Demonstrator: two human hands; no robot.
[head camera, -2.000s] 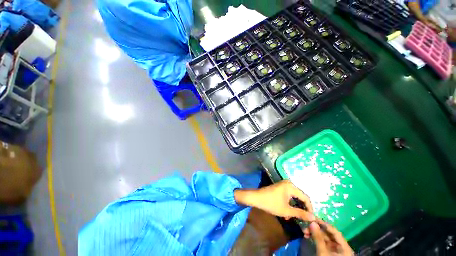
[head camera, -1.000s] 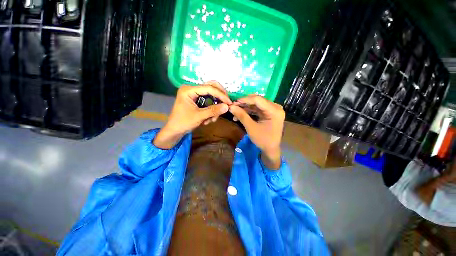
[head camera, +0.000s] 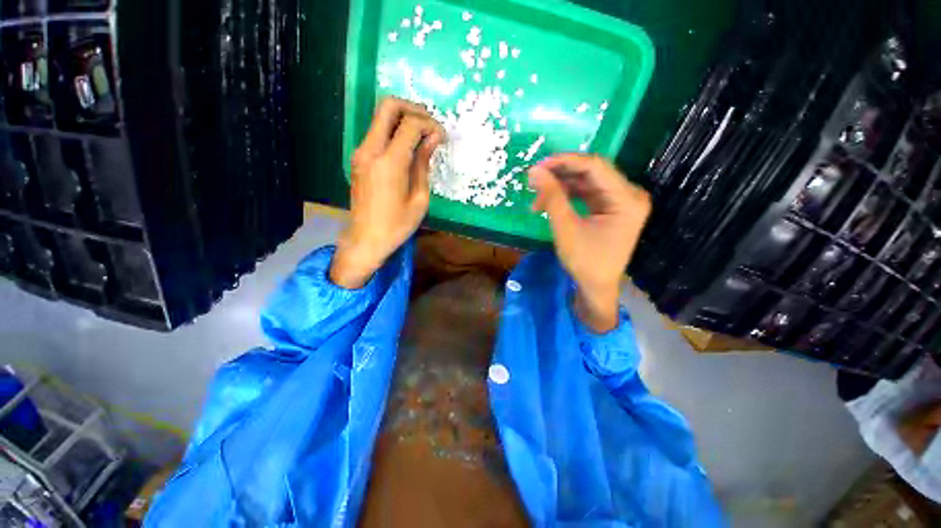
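The green tray (head camera: 562, 83) lies in front of me with tiny white pieces (head camera: 475, 150), heaped near its near side and scattered farther back. My left hand (head camera: 395, 170) is over the tray's left near part, back of the hand up, fingers curled down beside the heap. What it may hold is hidden. My right hand (head camera: 593, 206) is over the near right part of the tray, blurred, thumb and forefinger close together. Whether anything is between them is too blurred to tell. No black housing shows in either hand.
A stack of black pocketed trays (head camera: 186, 155) stands at the left, with units in some top pockets. Another black tray stack (head camera: 743, 165) stands at the right. A white cart frame (head camera: 62, 443) is at lower left. Part of another person (head camera: 898, 423) shows at lower right.
My hands, together just before at the near edge with a dark unit in the left, are now apart over the tray. The view first swung from the left stack to the tray.
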